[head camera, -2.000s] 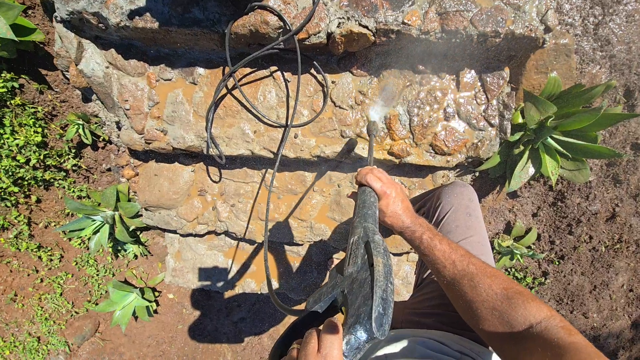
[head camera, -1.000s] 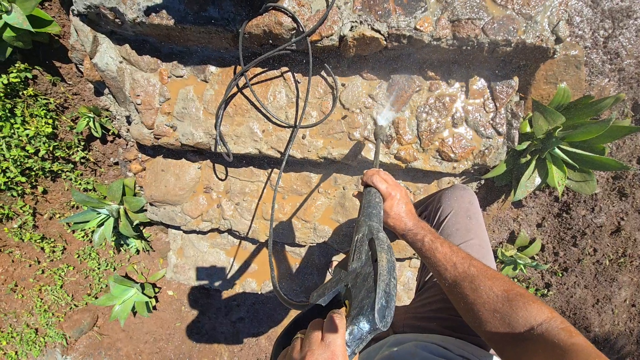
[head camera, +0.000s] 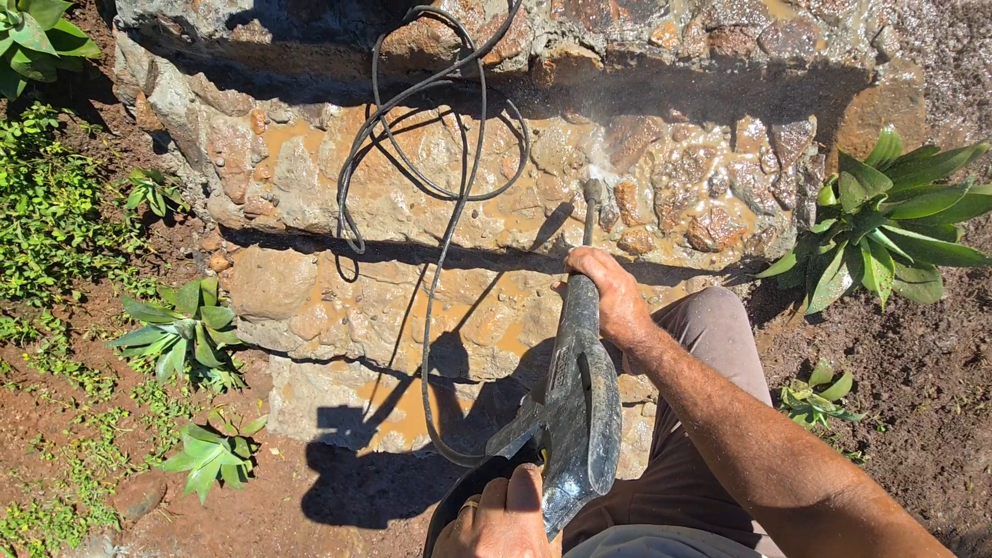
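My right hand (head camera: 612, 298) is wrapped around the front of a black pressure washer spray gun (head camera: 581, 387), near its metal lance (head camera: 590, 217). Low in the view, my left hand (head camera: 496, 519) grips the rear handle; part of the grip and the trigger are hidden. White water spray (head camera: 601, 159) leaves the nozzle at the lance's tip and strikes a wet step of stone and mortar (head camera: 465, 170). A thin black hose (head camera: 430, 333) runs from behind the gun up over the steps, where it lies in loose loops.
Stone steps with muddy puddles (head camera: 411, 418) cross the middle. Green succulents stand on the left (head camera: 186, 333) and right (head camera: 891, 225), with low leafy ground cover (head camera: 62, 201) at far left. My bent knee (head camera: 709, 318) is beside the gun, and my shadow falls across the lower steps.
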